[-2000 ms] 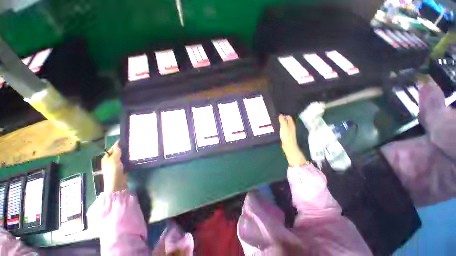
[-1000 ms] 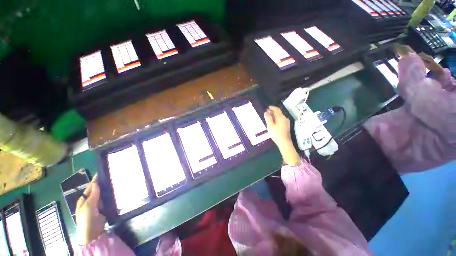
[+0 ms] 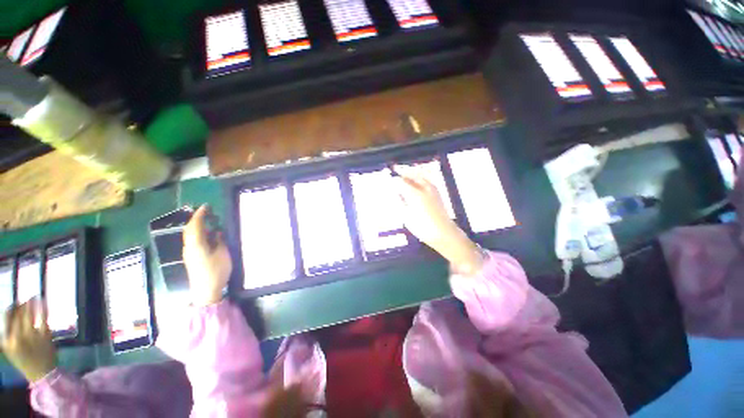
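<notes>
A black phone tray (image 3: 231, 273) lies on the green bench with five phones in a row, their screens lit white. The leftmost phone (image 3: 267, 237) and rightmost phone (image 3: 483, 189) are uncovered. My right hand (image 3: 430, 214) is over the third and fourth phones, fingertips near their upper part; it holds nothing that I can see. My left hand (image 3: 205, 255) is at the tray's left end, fingers bent, beside a loose dark phone with grey bands (image 3: 169, 245). Something dark shows between its thumb and fingers, too unclear to name.
Brown wooden board (image 3: 359, 122) behind the tray; stacked trays (image 3: 326, 73) behind it and at rear right (image 3: 522, 106). White power strip (image 3: 583, 220) at right. Wrapped pole (image 3: 98, 139) at left. Loose lit phone (image 3: 128, 298) and another person's hand (image 3: 28, 339) at lower left.
My right hand has left the tray's right end and moved left over the phones. My left hand stays near the tray's left end. Another person's hand has appeared at lower left.
</notes>
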